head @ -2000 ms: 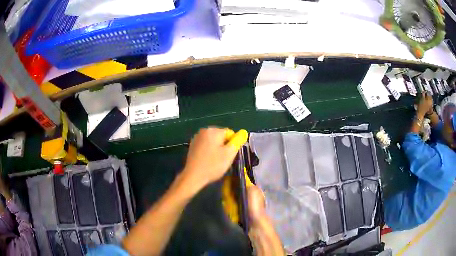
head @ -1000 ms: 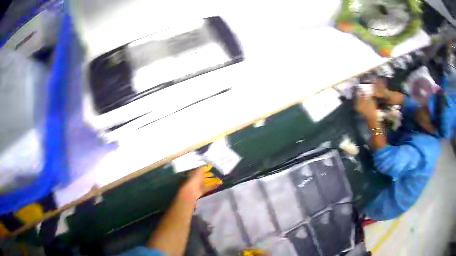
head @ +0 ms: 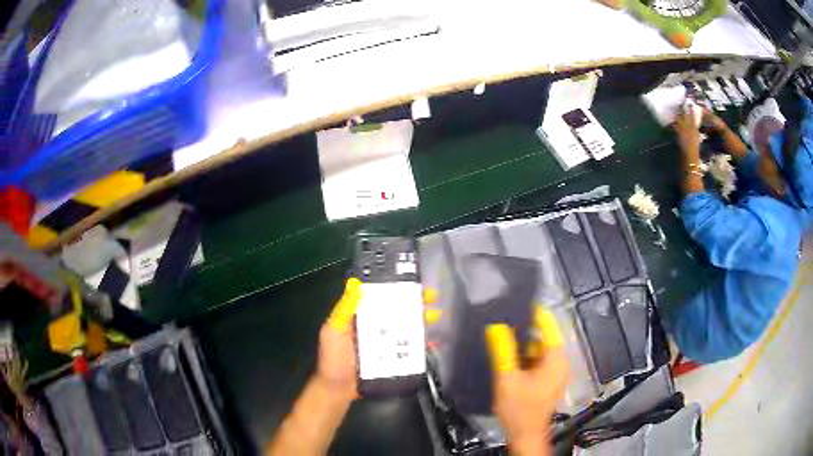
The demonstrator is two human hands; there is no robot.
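Note:
My left hand (head: 343, 343), with yellow finger cots, holds a black smartphone (head: 390, 378) upright, its camera lenses at the top and a large white label below. My right hand (head: 528, 374), also in yellow finger cots, holds a thin dark back cover (head: 481, 334) just right of the phone, over the grey blister tray. The cover is slightly blurred and apart from the phone. The tray (head: 437, 258) has dark covers in its right-hand pockets.
Open white phone boxes (head: 370, 178) sit on the green conveyor (head: 472, 169). Another blister tray (head: 71, 401) is lower left. A blue basket (head: 116, 125) and a fan (head: 677, 18) are on the shelf. A person in blue (head: 749, 276) works at right.
The view has swung back down from the shelf. My left hand has left the conveyor box and now holds a labelled phone. My right hand now shows with a cover.

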